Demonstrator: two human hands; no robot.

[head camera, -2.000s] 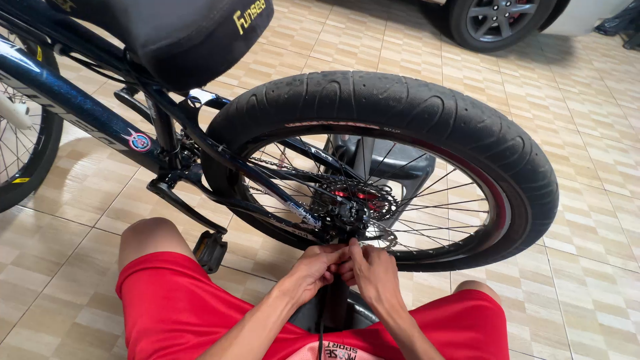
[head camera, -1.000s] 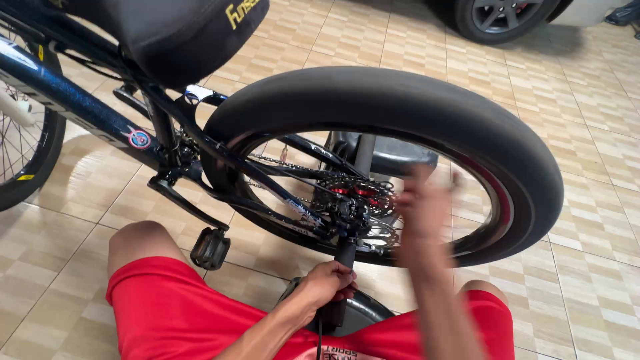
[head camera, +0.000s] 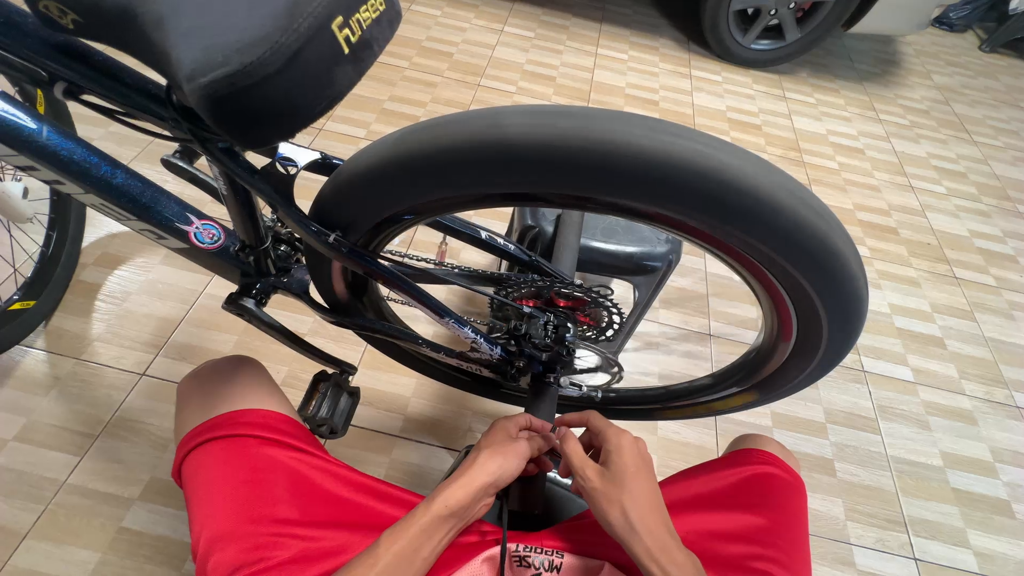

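A blue bicycle frame (head camera: 120, 180) lies across the left, its rear wheel's tire (head camera: 592, 152) blurred as if spinning. Inside the wheel are a cassette (head camera: 596, 308) with red parts and, nearer me, a disc brake caliper (head camera: 548, 328). A dark bar (head camera: 542, 400) extends from the hub toward me. My left hand (head camera: 512, 452) and my right hand (head camera: 600, 460) meet over this bar, just below the wheel. Their fingertips pinch a small thing that is too hidden to name. A thin black cord (head camera: 503, 528) hangs beneath my left hand.
The bicycle saddle (head camera: 240, 64) is at upper left, and a pedal (head camera: 330, 404) is by my left knee. A black plastic stool (head camera: 632, 248) shows behind the wheel. Farther off stands a car's wheel (head camera: 772, 28) on the tiled floor (head camera: 920, 200).
The rear tire's tread was sharp two seconds ago and is now blurred. My right hand swung up beside the wheel one second ago and has come back down to my left hand.
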